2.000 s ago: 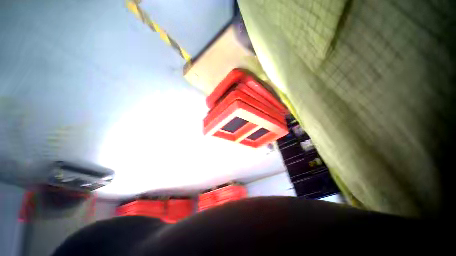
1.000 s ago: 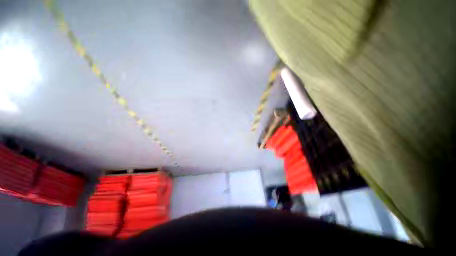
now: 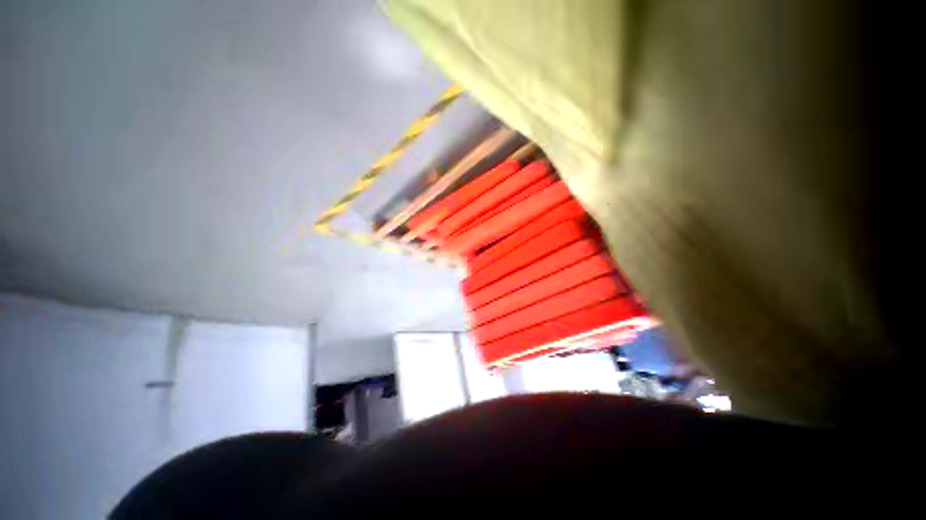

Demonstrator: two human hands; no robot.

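Note:
No hand shows in the picture, neither my left hand nor my right hand. The nearest goods are a stack of red bins or trays [image 3: 548,274], right of the middle, partly hidden by the smock. The stack stands on a wooden pallet [image 3: 447,188] and appears tilted in the view. The yellow-green smock [image 3: 701,203] fills the right side. A dark, blurred shape [image 3: 487,457] covers the bottom edge; I cannot tell what it is.
Yellow-black striped tape [image 3: 391,157] runs on the grey floor [image 3: 183,152] beside the pallet. White cabinets or panels [image 3: 239,371] stand at the lower left. A white door or panel [image 3: 428,374] and blurred dark items [image 3: 355,406] are farther back.
The view has swung and moved forward. The red stack on the pallet is larger and nearer. The red stacks at the left, the black totes and the white roll have left the picture.

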